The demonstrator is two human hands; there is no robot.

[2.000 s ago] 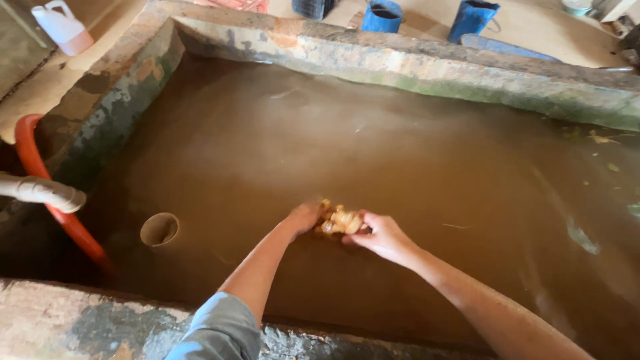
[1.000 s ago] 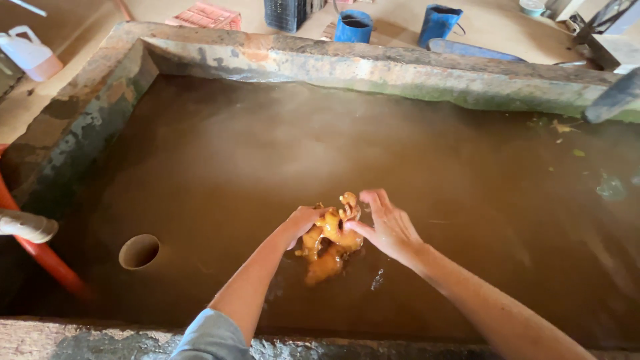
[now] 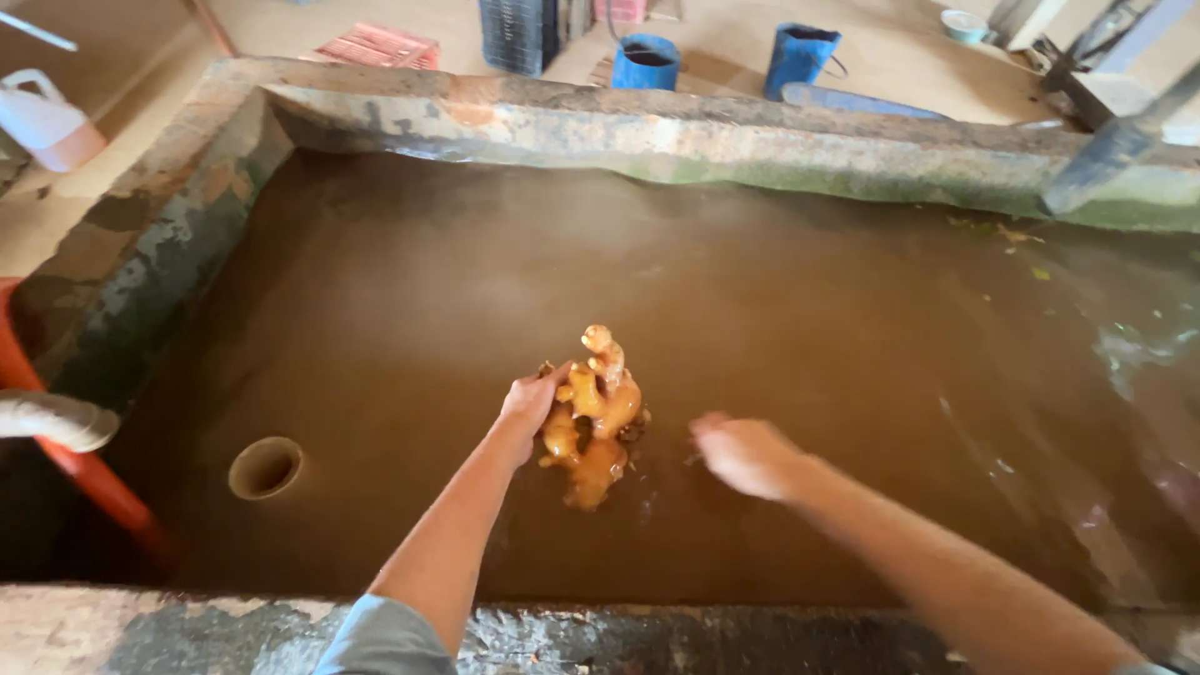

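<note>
My left hand (image 3: 532,405) grips the left side of a wet, knobbly ginger rhizome (image 3: 609,408), held above or at the surface of brown, murky water (image 3: 450,272). Dark bits cling to the right edge of the ginger. To the right of it, apart from the ginger, is my right hand (image 3: 750,455), blurred and low over the water. Its fingers look bent, but blur hides whether it holds anything.
A concrete basin wall (image 3: 581,117) surrounds the water. At left are an open pipe end (image 3: 266,468), an orange hose (image 3: 94,483) and a grey pipe (image 3: 56,419). Beyond stand blue buckets (image 3: 647,63), a dark crate (image 3: 513,33) and a plastic jug (image 3: 49,122). A dark pipe (image 3: 1106,164) crosses the far wall.
Both hands were at the ginger two seconds ago. My right hand has since moved away to the right, while my left keeps its grip. The ginger now shows more fully, raised from the water.
</note>
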